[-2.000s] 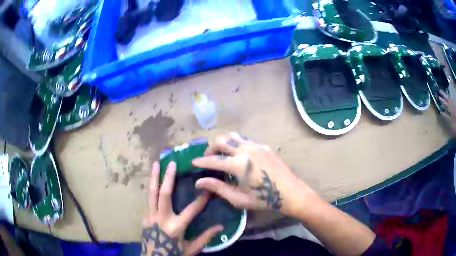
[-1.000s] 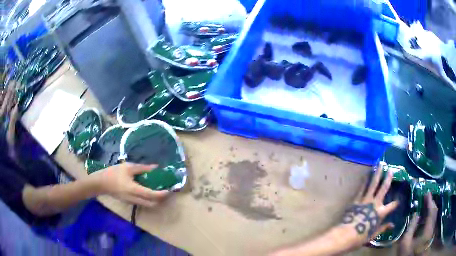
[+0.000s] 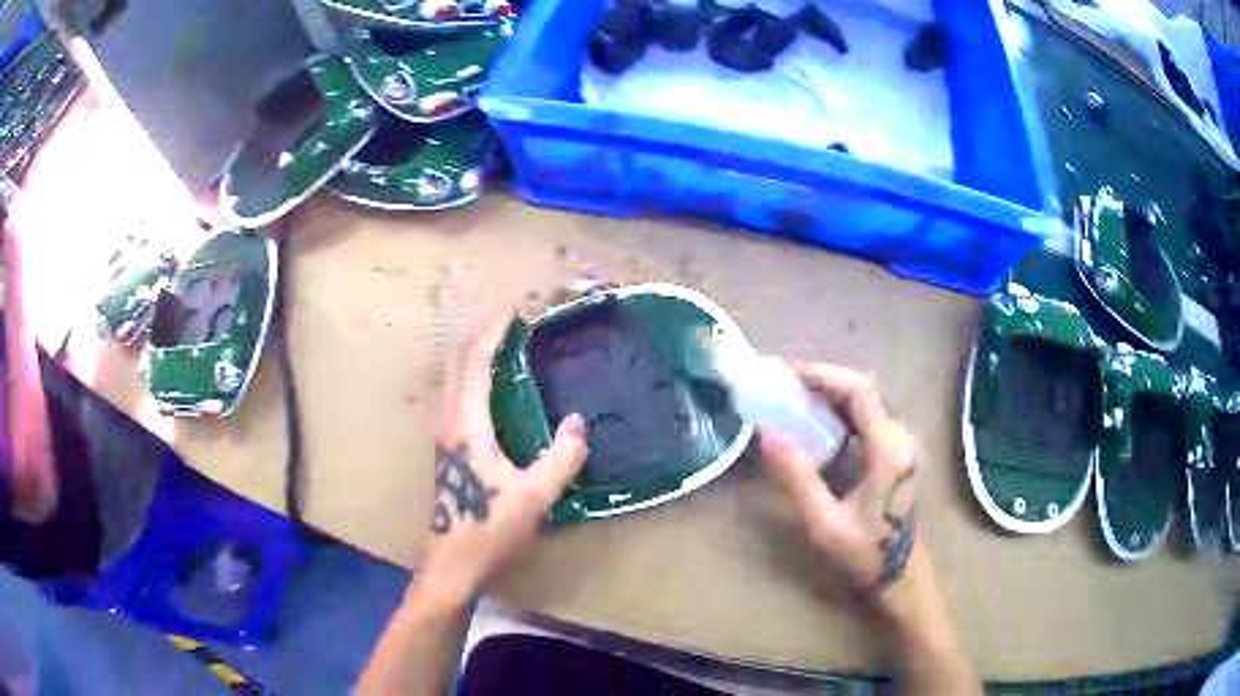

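A glossy green car body shell [image 3: 664,326] with a pale rim lies in front of me, its dark recess facing up. My left hand [image 3: 506,456] grips its left end, with the thumb over the edge of the recess. My right hand [image 3: 850,469] holds a small translucent white squeeze bottle [image 3: 791,408] at the shell's right end. The bottle is tilted and its tip points toward the recess. The tip is blurred, so I cannot tell if it touches the shell.
A blue parts tub [image 3: 762,184] with several black pieces on a white liner stands at the back. Green shells [image 3: 408,170] are stacked at the back left, another shell [image 3: 211,326] lies at the left, and a row of shells [image 3: 1036,408] is at the right. A person's arm [image 3: 25,367] shows at the left edge.
My left hand has come back from the right row and holds a shell at the centre. The bottle is now off the bench in my right hand. The other person's arm has withdrawn to the left edge.
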